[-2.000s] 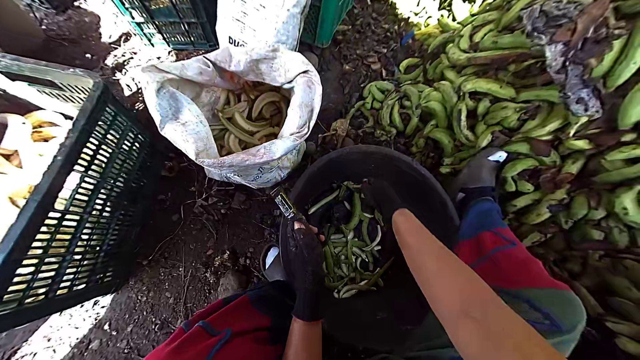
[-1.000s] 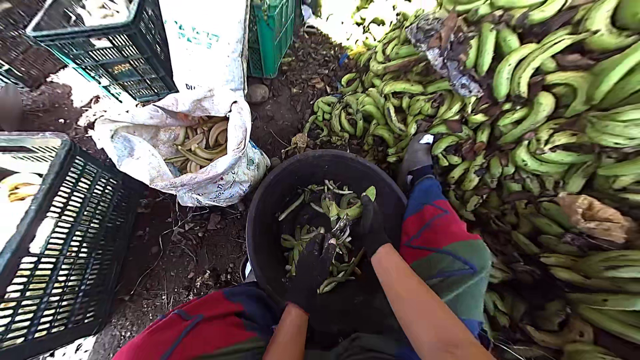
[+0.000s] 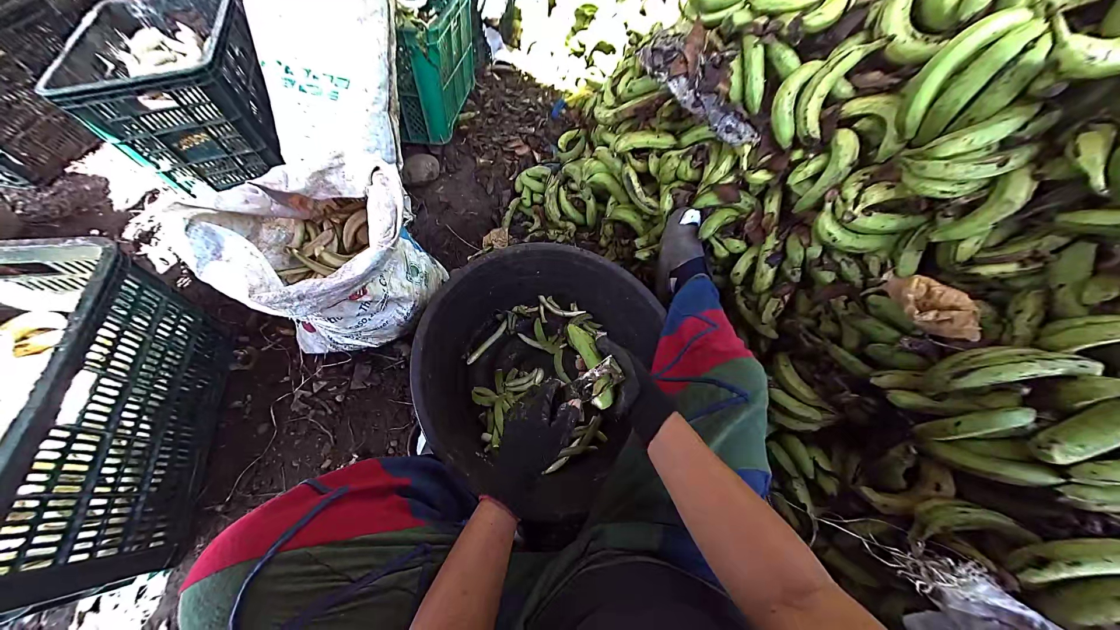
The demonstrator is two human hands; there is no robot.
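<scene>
A round black tub (image 3: 534,258) stands between my legs, with strips of green plantain peel (image 3: 503,398) inside it. Over the tub, my right hand (image 3: 634,389), in a dark glove, grips a green plantain (image 3: 584,346). My left hand (image 3: 534,429), also gloved in black, is close beside the plantain's lower end, low in the tub; its fingers are dark against the tub, and whether it holds a tool cannot be made out.
A large heap of green plantains (image 3: 971,175) fills the right side. At the left stand an open white sack (image 3: 376,293) with peeled-looking pieces, a black crate (image 3: 131,420) and another crate (image 3: 192,114). A green crate (image 3: 435,79) is behind.
Two seconds ago my right arm reached across the tub and a small tool showed at my left hand. Now both hands are together over the tub, with a plantain in the right. The view has shifted.
</scene>
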